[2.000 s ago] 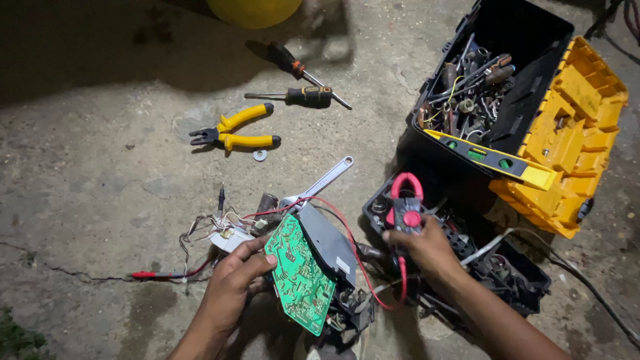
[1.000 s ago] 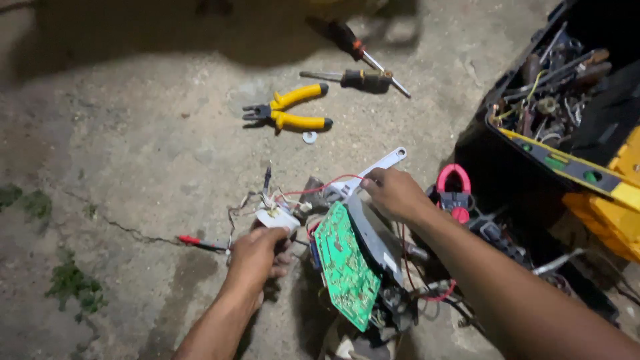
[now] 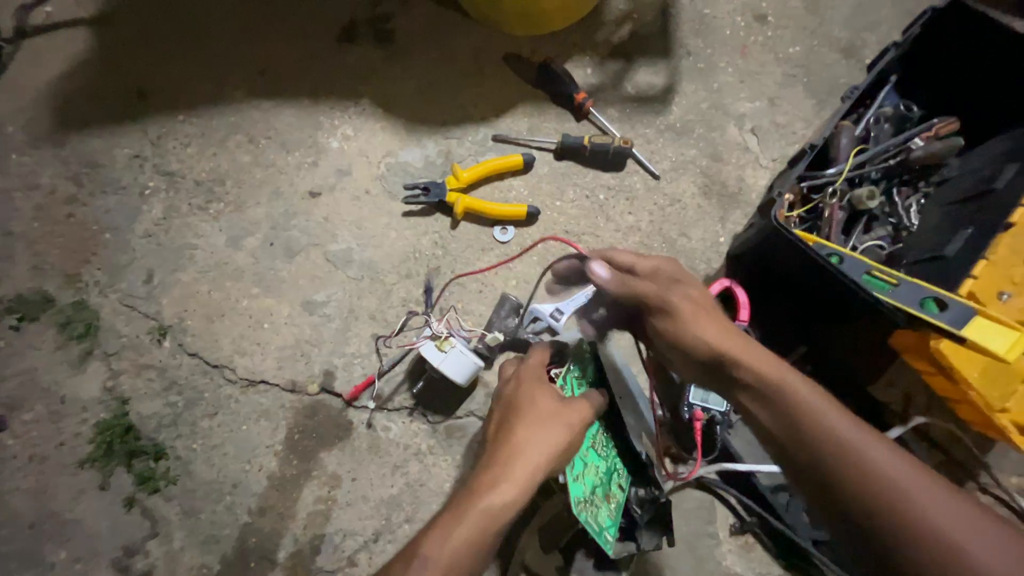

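Note:
My left hand (image 3: pixel 540 416) is at the upper edge of a green circuit board (image 3: pixel 600 480), its thumb over the board and its fingertips partly hidden. My right hand (image 3: pixel 656 300) pinches a red test lead (image 3: pixel 512 254) and a dark lead above the board. Behind its fingers lies an adjustable wrench (image 3: pixel 560 310). Left of the board sits a small white motor-like part (image 3: pixel 452 360) with thin wires, a red-tipped probe (image 3: pixel 362 389) beside it. A clamp meter with a red jaw (image 3: pixel 732 300) is partly hidden by my right forearm.
Yellow-handled pliers (image 3: pixel 488 188), two screwdrivers (image 3: pixel 596 148) and a washer (image 3: pixel 503 234) lie on the concrete beyond my hands. A black toolbox (image 3: pixel 768 232) full of tools stands at right, a yellow spirit level (image 3: pixel 896 284) along its edge. White and black cables run below my right forearm.
My right hand has left the clamp meter and now holds the leads. My left hand went from the board to the white part, then back to the board.

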